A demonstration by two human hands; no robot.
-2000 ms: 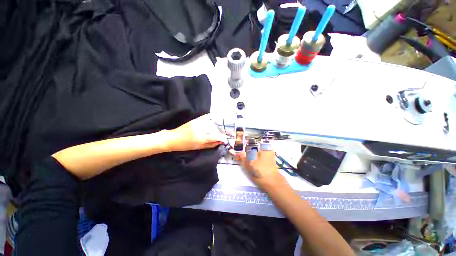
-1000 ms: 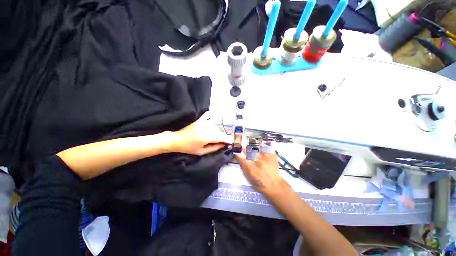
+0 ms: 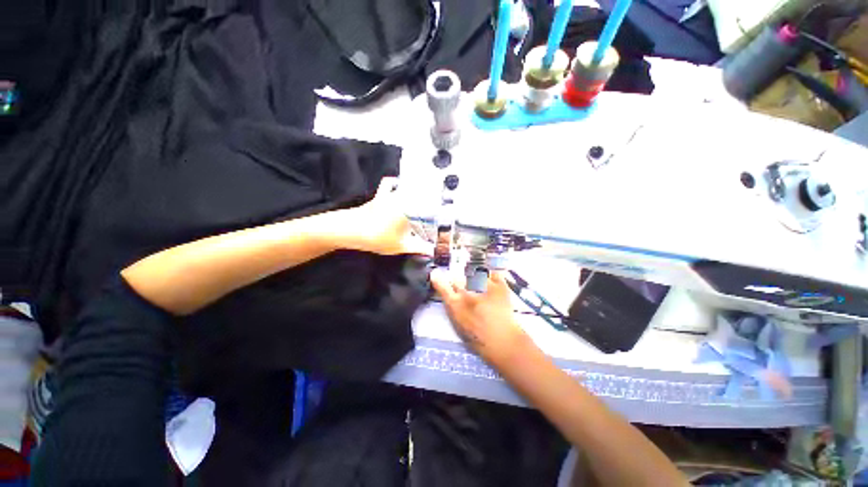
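The black garment [image 3: 286, 314] spreads over the left side and ends at the needle area of the white sewing machine [image 3: 533, 190]. My left hand [image 3: 381, 226] lies on the cloth just left of the presser foot [image 3: 445, 249], its fingertips at the cloth's edge. My right hand [image 3: 476, 309] is in front of and just right of the foot, its fingertips meeting the cloth edge there. The machine head partly hides the fingertips of both hands, and the needle tip cannot be made out.
A flat black rectangle [image 3: 617, 309] and a slim dark tool [image 3: 535, 302] lie right of my right hand. Pale blue scraps [image 3: 747, 352] lie farther right. A blue holder [image 3: 533, 116] with small spools stands behind the arm. Ruler tape [image 3: 609, 382] runs along the front edge.
The machine and both hands sit slightly higher in the view. My left hand's fingers look more extended than a second ago. Both hands remain at the presser foot.
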